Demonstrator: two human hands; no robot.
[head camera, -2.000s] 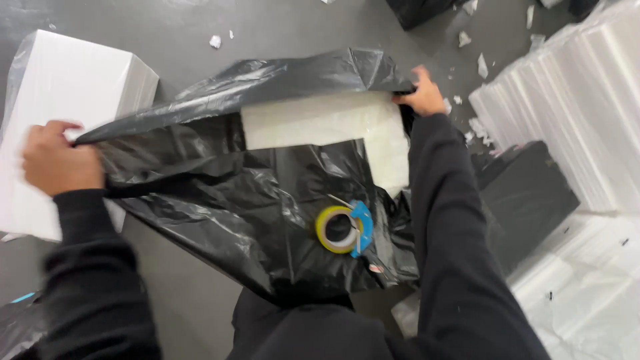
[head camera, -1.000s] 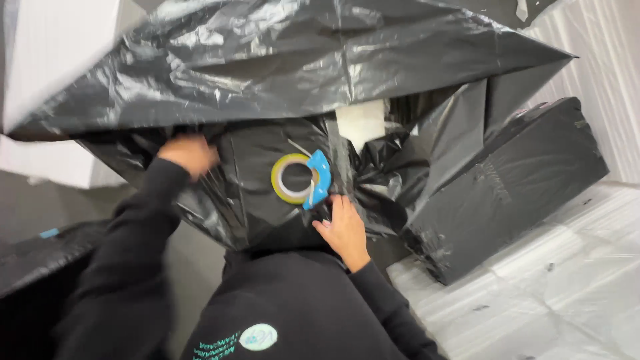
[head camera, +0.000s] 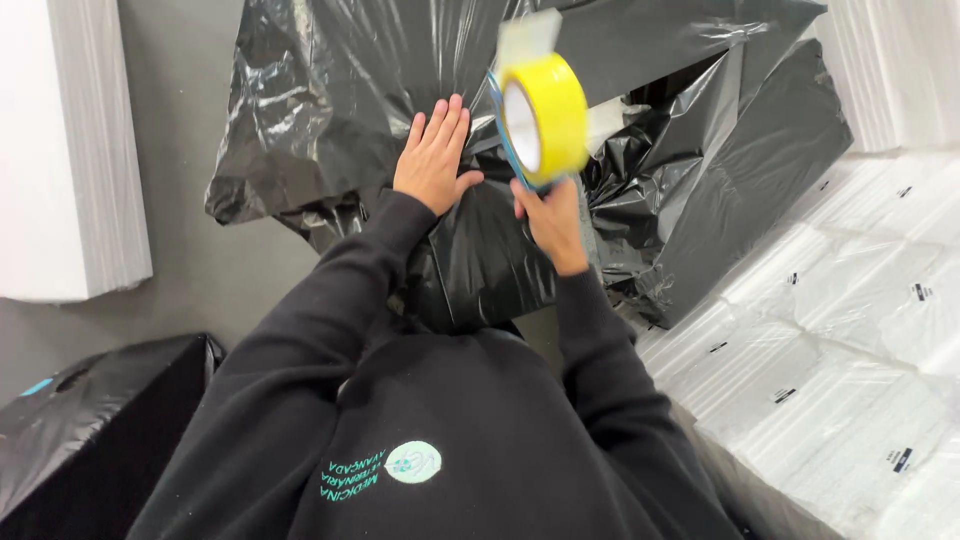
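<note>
Black plastic sheeting (head camera: 360, 97) lies in folds over a bundle in front of me, with a pale piece (head camera: 609, 124) showing at a gap on its right. My left hand (head camera: 437, 157) rests flat on the sheeting with its fingers stretched out, holding nothing. Just to its right, my right hand (head camera: 553, 217) grips a blue tape dispenser (head camera: 504, 131) by its lower end, raised above the plastic. A roll of yellow tape (head camera: 562, 116) with a white core sits on the dispenser. A translucent strip (head camera: 529, 37) shows at its top.
A white stack (head camera: 60, 150) stands at the left on the grey floor (head camera: 187, 150). At the lower left is a black-wrapped block (head camera: 105, 420). Another black-wrapped block (head camera: 750, 180) adjoins the bundle at the right, beside white stacks in clear film (head camera: 840, 337).
The sheeting's edge, held up by both hands two seconds ago, is folded down over the bundle. My right hand has picked up the tape dispenser that lay on the plastic.
</note>
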